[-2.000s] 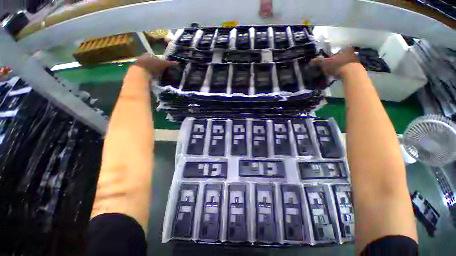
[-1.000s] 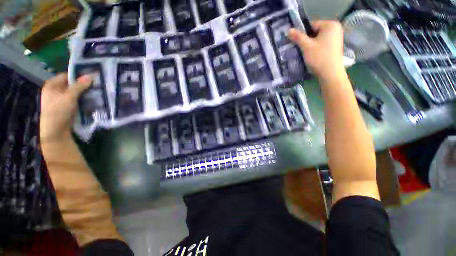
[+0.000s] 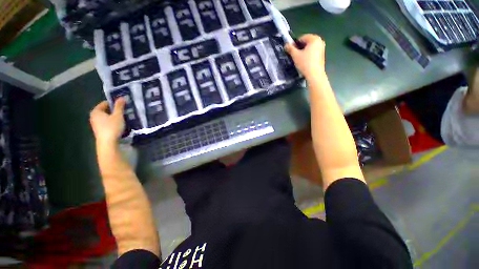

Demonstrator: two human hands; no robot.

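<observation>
A whitish blister tray [image 3: 167,62] full of black plastic housings [image 3: 180,92] lies low over the green bench, tilted in view. My left hand [image 3: 107,120] grips its near left corner, thumb on top. My right hand [image 3: 310,54] grips its right edge, thumb on top. Whether another tray lies directly under it is hard to tell; a dark edge shows below its near side. A gridded die-cut sheet [image 3: 210,137] lies flat at the bench edge in front of the tray. No tweezers are visible in my hands.
A separate black part [image 3: 370,50] and a spare gridded strip [image 3: 402,40] lie at right. Another filled tray [image 3: 445,21] is far right, near a person's arm [image 3: 462,113]. Dark stacked trays [image 3: 94,21] stand behind. An open cardboard box [image 3: 391,137] is below the bench.
Both hands have brought the filled tray from the rear stack towards me and down over the place of the front tray. The gridded sheet stays at the bench edge. The view has shifted.
</observation>
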